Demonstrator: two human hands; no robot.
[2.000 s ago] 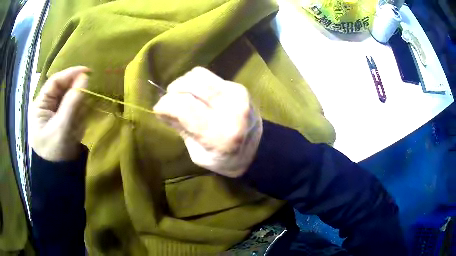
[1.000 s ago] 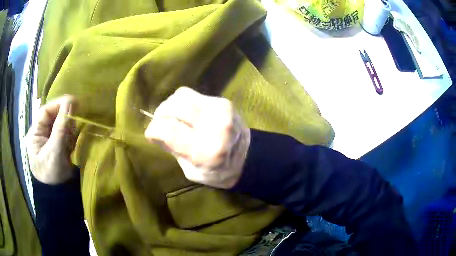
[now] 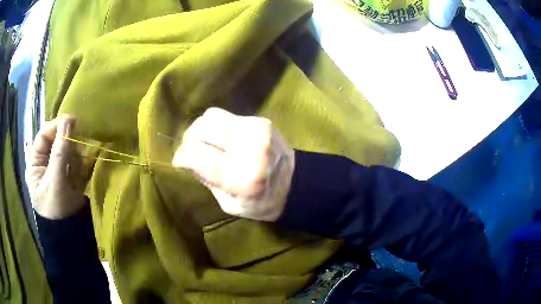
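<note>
A mustard-olive coat (image 3: 113, 77) lies in folds over the white table and towards my lap, with a flap pocket (image 3: 255, 243) in front of me. My left hand (image 3: 54, 169), at the far left, pinches a yellow thread (image 3: 107, 149) between thumb and finger. The thread runs in strands to the coat's fold and on to my right hand (image 3: 234, 163). My right hand is closed above the coat, its fingertips on the thread. A faint, blurred needle (image 3: 166, 136) sticks out at its fingers; its grip on it is partly hidden.
Thread snips (image 3: 442, 74) lie on the white table (image 3: 379, 65) at the right. Beyond are a black phone (image 3: 473, 44), a white container (image 3: 442, 12) and a yellow plastic bag (image 3: 388, 9). Other olive garments (image 3: 15, 208) hang at the left edge. Blue floor (image 3: 468, 172) shows at the lower right.
Both hands have moved down and left, my left hand the most. The thread now shows as two separate strands meeting at the fold. The view has shifted slightly.
</note>
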